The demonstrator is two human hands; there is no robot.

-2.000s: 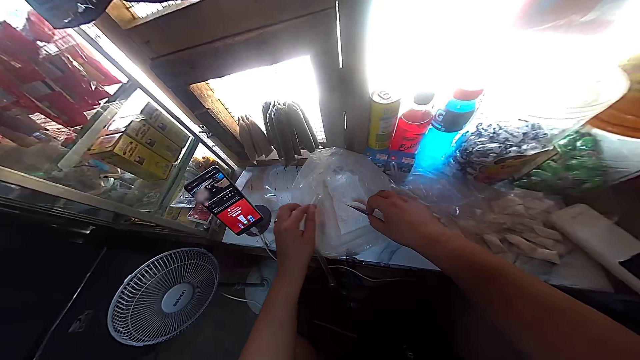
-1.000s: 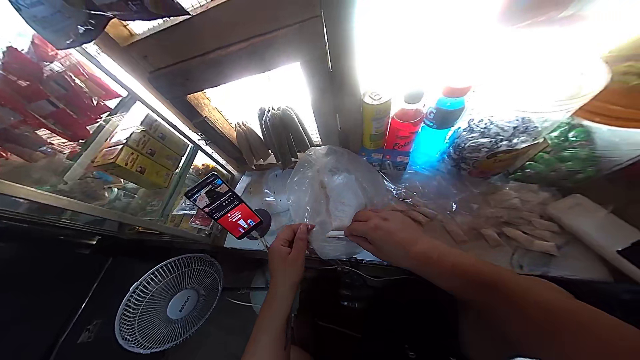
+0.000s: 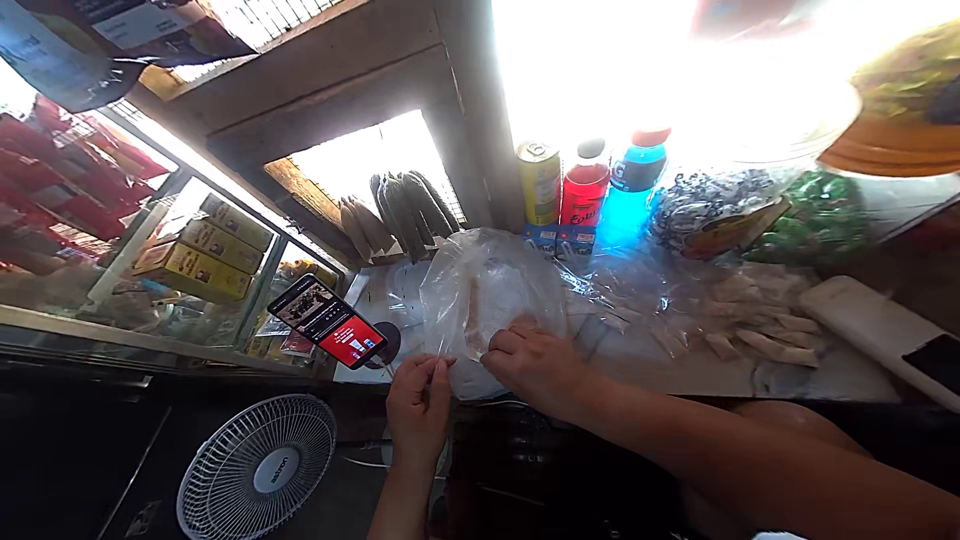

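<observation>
A clear plastic bag [image 3: 450, 292] with whitish contents lies on the white counter in front of me. My left hand [image 3: 421, 386] pinches the bag's near left edge between thumb and fingers. My right hand [image 3: 532, 364] is at the bag's near right part, its fingers curled at the opening; what they hold, if anything, is hidden. To the right, small light-brown wrapped pieces [image 3: 780, 337] lie in a pile beside crumpled clear plastic [image 3: 645, 289].
Left of the bag, a lit smartphone [image 3: 328, 321] leans on a round stand. A white fan [image 3: 259, 469] stands below. Behind are a yellow can [image 3: 540, 184], red bottle [image 3: 583, 193], blue bottle [image 3: 634, 187] and bags of wrapped candies [image 3: 709, 206]. A glass case [image 3: 262, 300] stands left.
My right hand has moved inward to the bag's opening since two seconds ago. The white stick-like piece seen at its fingers earlier is no longer visible. My left hand stays at the bag's edge.
</observation>
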